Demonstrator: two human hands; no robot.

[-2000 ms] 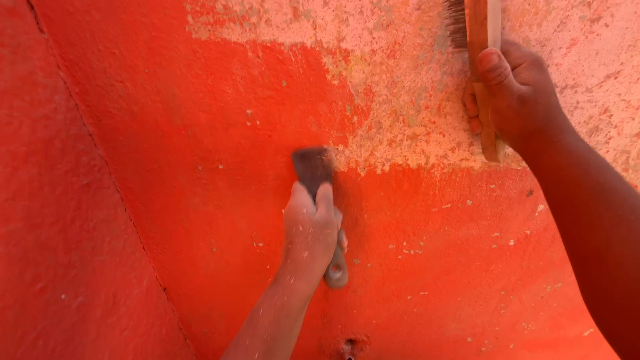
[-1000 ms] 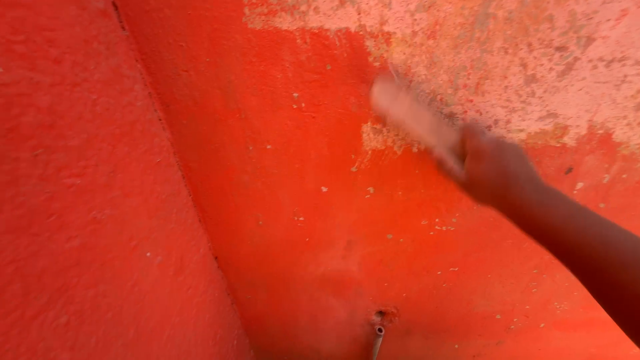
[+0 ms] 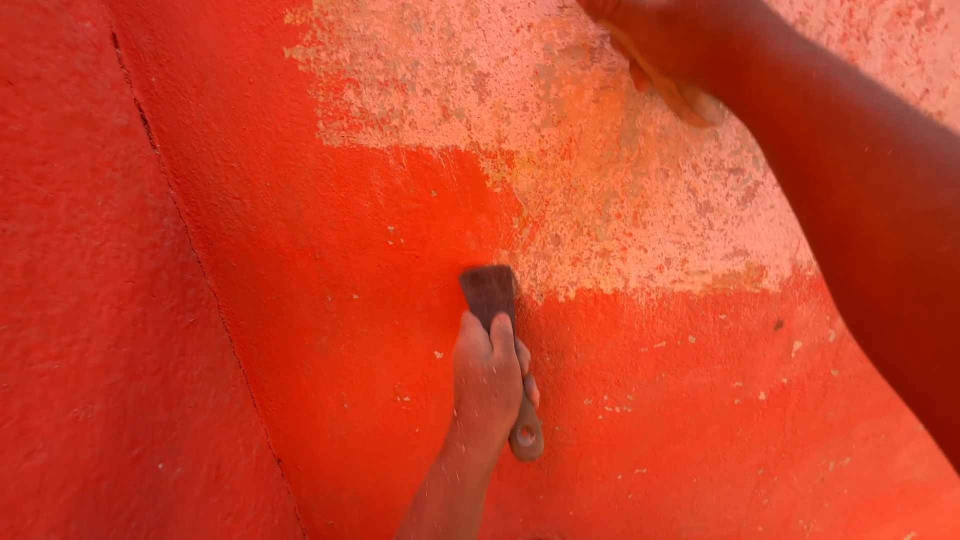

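Observation:
My left hand (image 3: 491, 367) grips a putty knife (image 3: 489, 292), its wide metal blade pointing up against the red wall (image 3: 360, 300). The blade lies at the lower left edge of a scraped pink patch (image 3: 660, 225), and the handle's end with its hole shows below my fingers. At the top right, my right hand (image 3: 675, 37) is closed on a wooden-handled brush (image 3: 694, 105) over the scraped patch. Only part of the brush's handle shows; my hand and the frame's top edge hide its bristles.
A cracked corner line (image 3: 191, 240) runs down the left, where another red wall (image 3: 97, 300) meets this one. Small pale chips (image 3: 615, 409) mark the red paint at the lower right.
My left hand with the putty knife, out of view one second ago, is back at the patch's edge. My right hand has moved up from the patch's lower left edge with the brush.

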